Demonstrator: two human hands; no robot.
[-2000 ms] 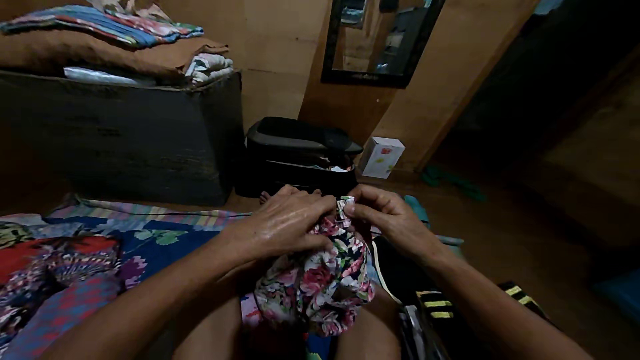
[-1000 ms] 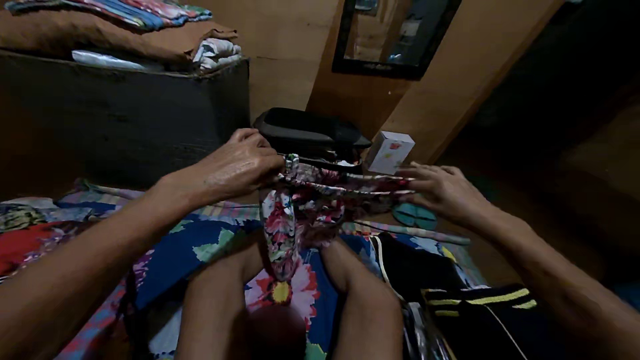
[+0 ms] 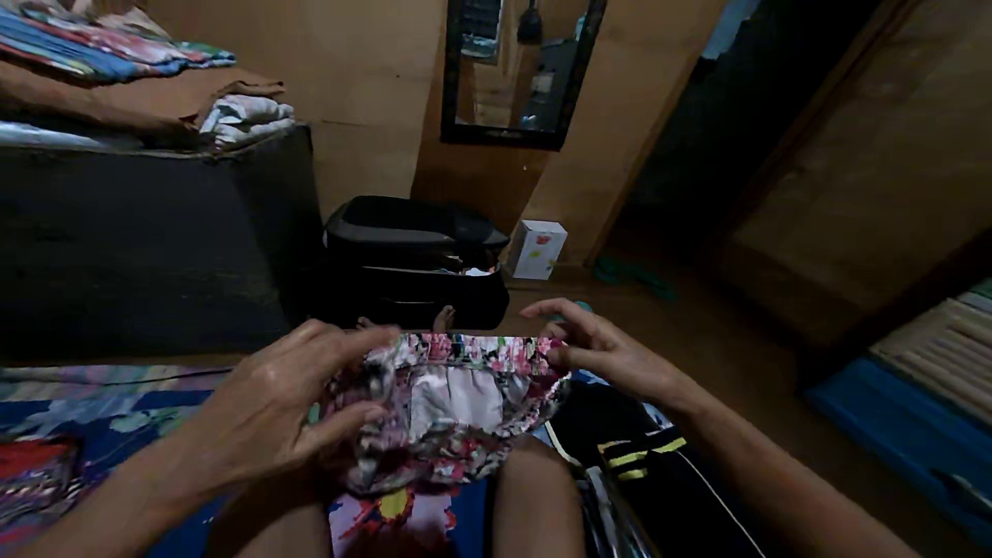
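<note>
A floral garment (image 3: 465, 403) with a gathered elastic waistband and a pale inner panel is spread out above my lap. My left hand (image 3: 302, 395) is at its left side, the fingers along the waistband's corner and the thumb lower down on the cloth. At the waistband's right end, my right hand (image 3: 597, 349) pinches the edge between thumb and fingers, the index finger raised. Beneath lies a blue cloth with large flowers (image 3: 395, 511), between my bare legs. Black clothing with yellow stripes (image 3: 659, 473) lies right of my knee.
An open black suitcase (image 3: 418, 287) stands ahead on the floor, beside a white box (image 3: 538, 249). A dark cabinet (image 3: 139, 248) at left bears folded cloths (image 3: 147, 93). A framed mirror (image 3: 511, 85) hangs on the wall. Green slippers (image 3: 635, 277) lie near the doorway.
The garment, bunched between my hands two seconds ago and stretched wide one second ago, is now held with its waistband across the top and its inner panel showing. My hands are closer together than one second ago.
</note>
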